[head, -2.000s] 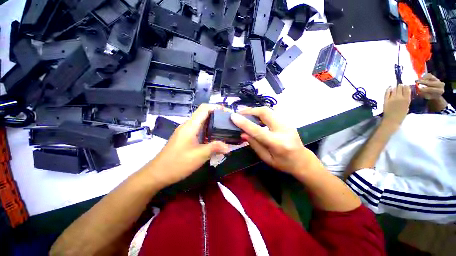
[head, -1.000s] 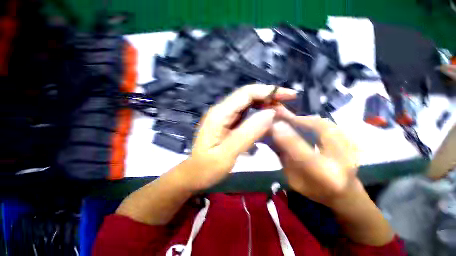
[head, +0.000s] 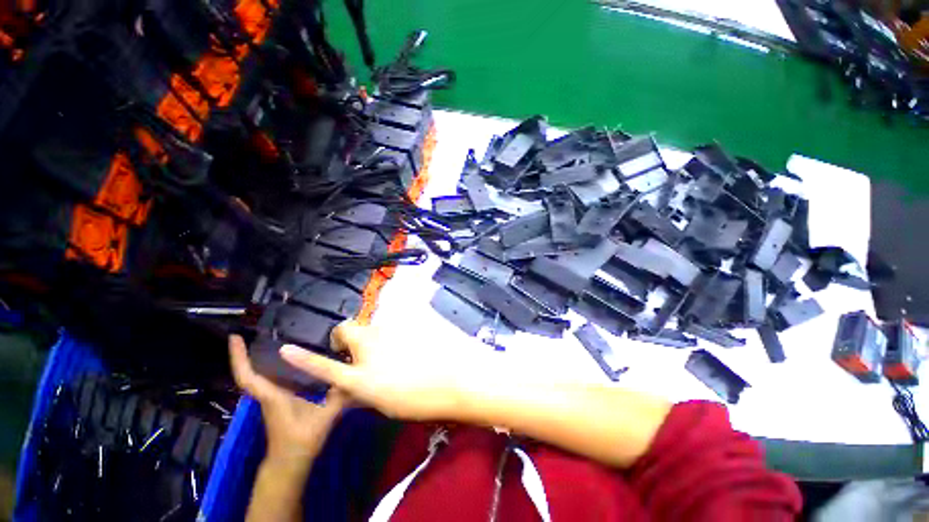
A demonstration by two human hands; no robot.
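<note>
A row of dark grey-black units (head: 348, 237) with black cables and an orange edge stands left of the white sheet. A black unit (head: 285, 364) is at the row's near end. My left hand (head: 290, 413) is around this unit from below, with fingers at its left side and near edge. My right hand (head: 382, 375) reaches across from the right, with its index fingertip on the unit and another finger bent by the neighbouring unit. Whether the right hand grips anything is hidden.
A loose heap of black brackets (head: 621, 245) lies on the white sheet (head: 611, 403). Two orange-edged black boxes (head: 859, 347) stand at right by a black mat (head: 902, 240). Orange-and-black stacks (head: 199, 97) rise at far left. A blue bin (head: 226, 459) is low left.
The view has swung left. My hands have moved from in front of the heap to the near end of the row, and the unit is now down there.
</note>
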